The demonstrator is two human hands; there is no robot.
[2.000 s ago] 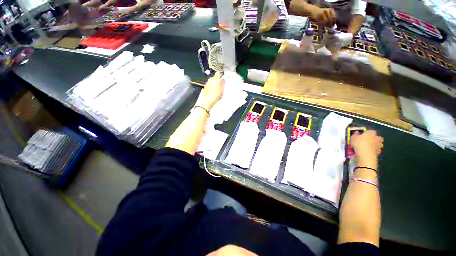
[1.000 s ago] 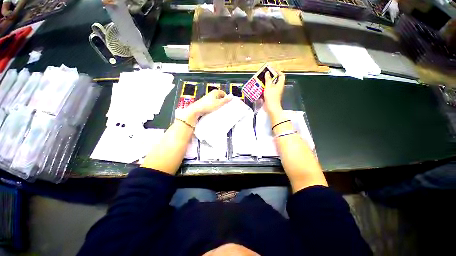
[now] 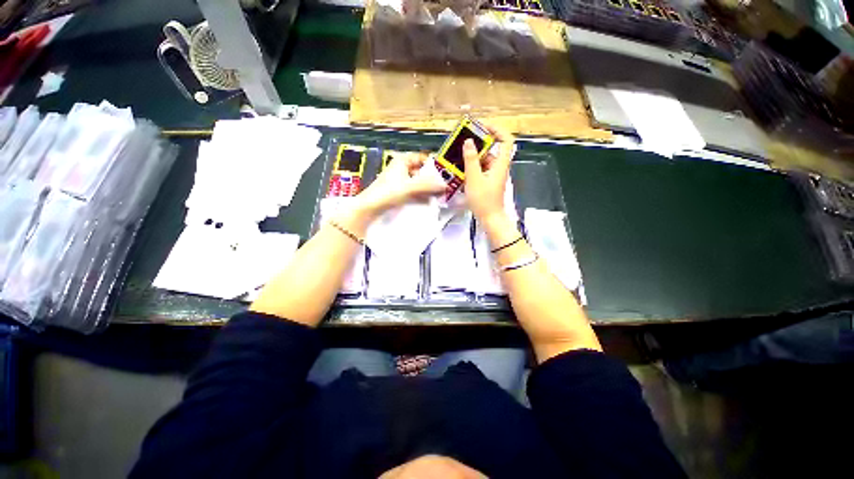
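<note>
My right hand (image 3: 489,178) grips a keypad phone (image 3: 465,148) with a black screen and yellow frame, tilted above the tray. My left hand (image 3: 401,180) holds a white sleeve (image 3: 403,227) at its opening. The phone's red keypad end is at the sleeve's mouth; how far it is inside is hidden by my fingers. Below lies the clear blister tray (image 3: 551,178). Another phone (image 3: 347,171) shows at its left end, its lower part in a white sleeve. More sleeved items lie in the other pockets, partly hidden by my hands.
A pile of empty sleeves (image 3: 245,178) lies left of the tray. Stacked trays of bagged phones (image 3: 56,220) stand at the far left. Behind are a metal post (image 3: 239,56), a small fan (image 3: 208,58), a yellow-brown board (image 3: 534,89) and a grey panel (image 3: 646,94).
Since one second ago, the phone has come down to the sleeve's mouth and my hands are closer together. Earlier, my right hand was at the tray's right end and my left at the sleeve pile.
</note>
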